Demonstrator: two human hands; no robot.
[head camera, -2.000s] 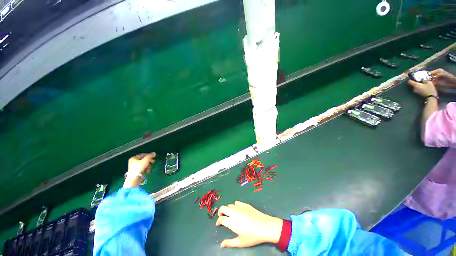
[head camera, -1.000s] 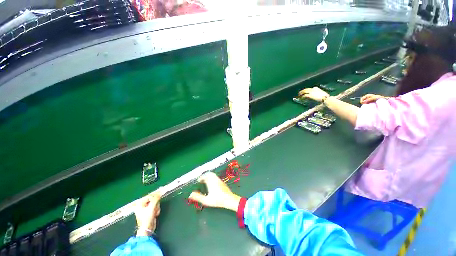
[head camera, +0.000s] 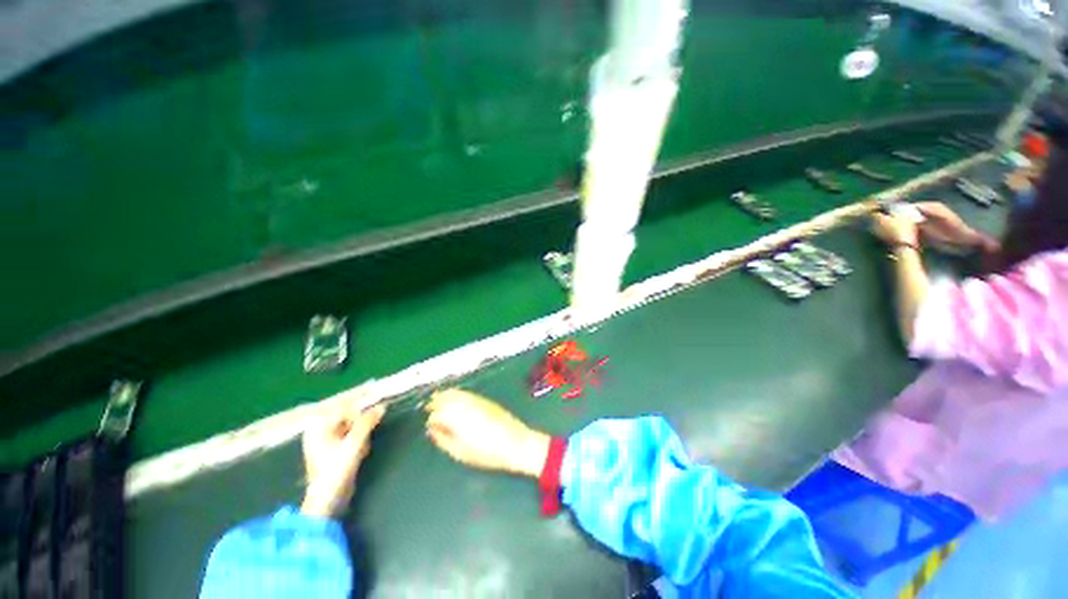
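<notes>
My left hand (head camera: 337, 451) is at the pale ledge, fingers bent together. My right hand (head camera: 483, 433) is just to its right over the bench, fingers curled. Both are blurred, and I cannot tell whether they hold anything. A loose pile of thin red parts (head camera: 567, 370) lies on the dark green bench mat (head camera: 691, 363), beyond and to the right of my right hand. The smaller red pile is not clearly visible. A phone unit (head camera: 326, 344) lies on the green conveyor belt (head camera: 439, 322) beyond my left hand.
A black ribbed tray (head camera: 61, 521) stands at far left. The pale ledge (head camera: 264, 439) and pale post (head camera: 621, 152) separate bench and belt. More phone units are on the belt. Several waiting units (head camera: 800, 269) lie near a person in a pink sleeve (head camera: 995, 316), whose hands hold something pale.
My left hand has come back from over the belt to the ledge. My right hand has left the small red pile area and moved nearer the ledge. The neighbour's hand is back from the belt.
</notes>
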